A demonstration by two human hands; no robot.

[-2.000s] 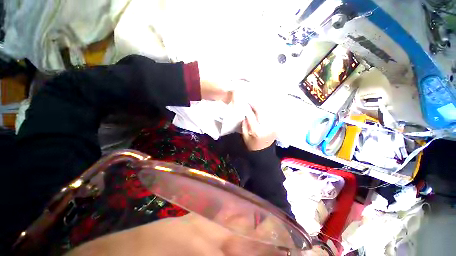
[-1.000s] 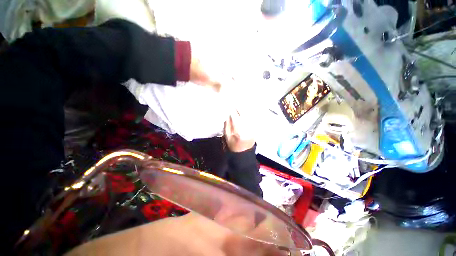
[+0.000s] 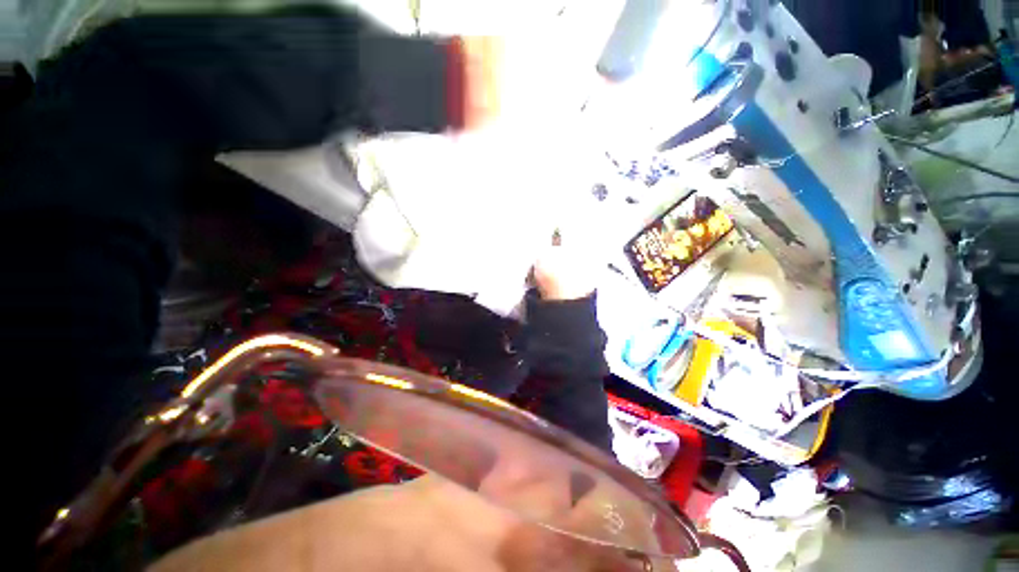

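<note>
A white garment panel (image 3: 419, 223) hangs over the table edge and my lap, and its upper part is lost in glare. My left hand (image 3: 481, 84) reaches in from the left above the panel. Only its wrist side shows at the red cuff; the fingers are washed out. My right hand (image 3: 562, 272) is at the table edge, beside the right end of the cloth. It is small and overexposed, so its grip cannot be told.
The sewing machine (image 3: 816, 179) stands at the upper right. A phone (image 3: 679, 240) lies by it. Blue-handled scissors (image 3: 654, 341) lie in a supply tray (image 3: 771, 444). Below are a red bin (image 3: 684, 453) and white scraps (image 3: 777, 520). Pink-framed glasses block the lower view.
My left hand has moved up and farther from my right hand. More of the panel shows, with a folded, bunched part near my lap. The view has also shifted, bringing the machine further left.
</note>
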